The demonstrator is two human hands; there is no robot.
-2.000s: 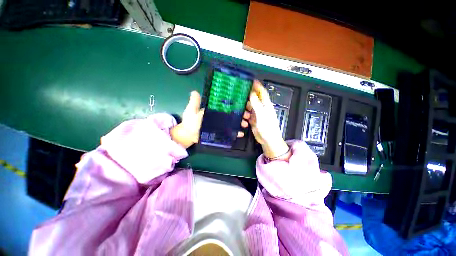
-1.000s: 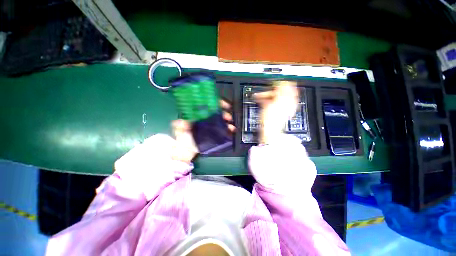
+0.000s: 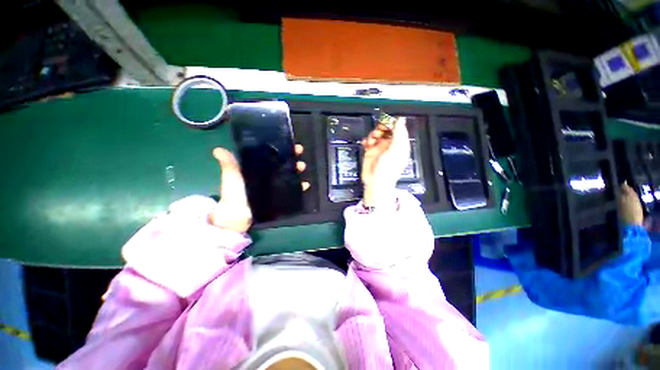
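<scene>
My left hand (image 3: 235,189) holds a smartphone (image 3: 266,162) with a dark screen, over the left end of the black phone tray (image 3: 310,134). My right hand (image 3: 383,159) is over the middle of the tray, with a small yellowish part (image 3: 386,121) at its fingertips. An opened phone (image 3: 344,162) lies in a pocket left of my right hand. Another opened phone (image 3: 413,170) is partly hidden behind it. A dark-screened phone (image 3: 463,170) lies in the right pocket.
A tape roll (image 3: 199,102) lies behind the left phone. An orange board (image 3: 370,50) is behind the tray. A black phone (image 3: 493,121), small cable parts (image 3: 499,169) and stacked trays (image 3: 544,173) are at the right. A neighbour's blue sleeve (image 3: 622,276) shows far right.
The held phone's screen has gone from green text to dark. My right hand has left that phone and moved over the tray, where a yellowish part now shows at its fingertips.
</scene>
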